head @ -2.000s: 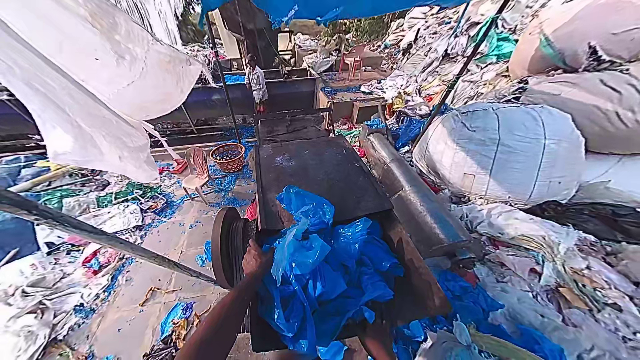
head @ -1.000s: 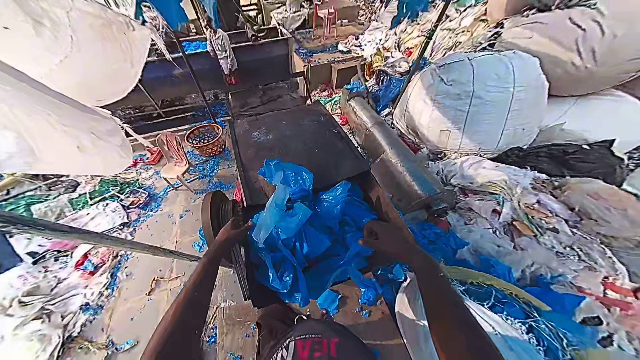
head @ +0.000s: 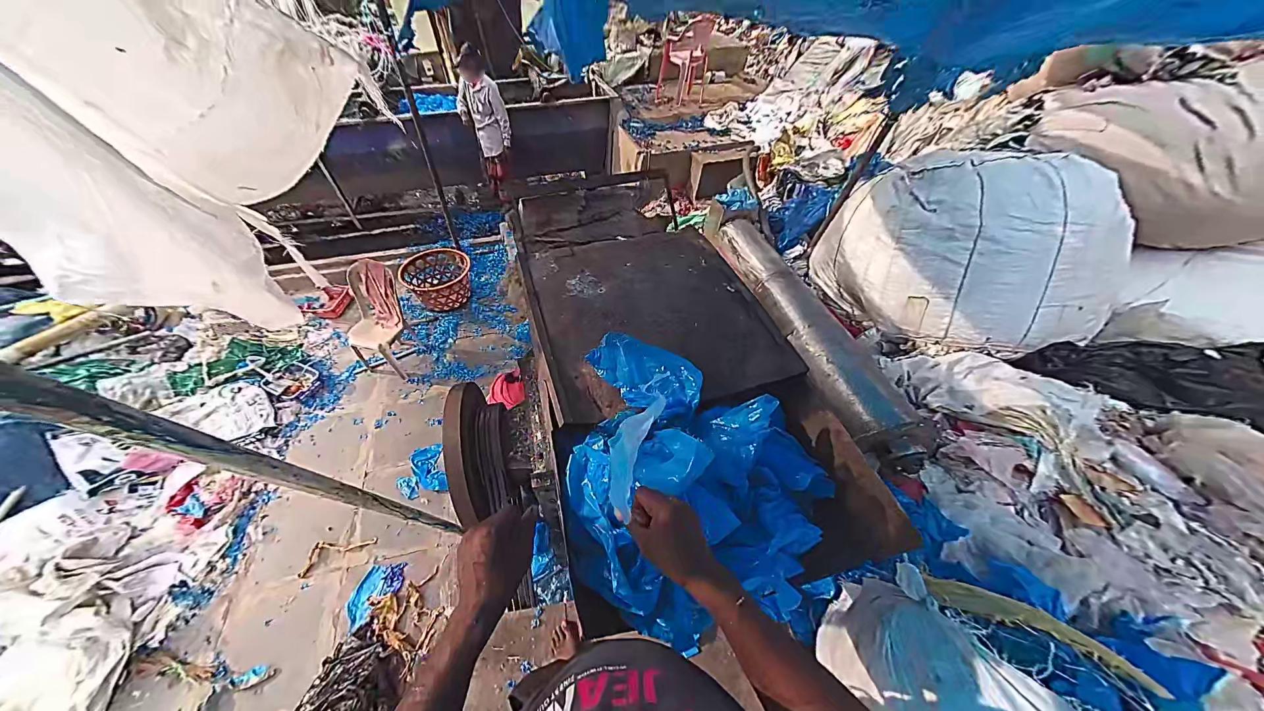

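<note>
Blue plastic film (head: 731,474) lies bunched in the open metal hopper (head: 854,484) of a machine, against its dark flat metal cover (head: 671,306). My right hand (head: 671,538) is closed over the film, with a pale strip of plastic (head: 632,454) rising at its fingers. At the hopper's left side, beside the flywheel (head: 469,454), my left hand (head: 499,553) is curled; whether it grips anything is hidden.
A metal cylinder (head: 815,331) runs along the machine's right side. Beyond the flywheel stand a plastic chair (head: 375,306) and a basket (head: 435,280). A slanting pole (head: 227,449) crosses the left. Stuffed sacks (head: 978,247) and plastic scrap (head: 1037,474) fill the right. Farther back stands a person (head: 485,114).
My right hand has moved from the hopper's right side to the middle of the blue film, at a pale strip. My left hand stays near the flywheel side.
</note>
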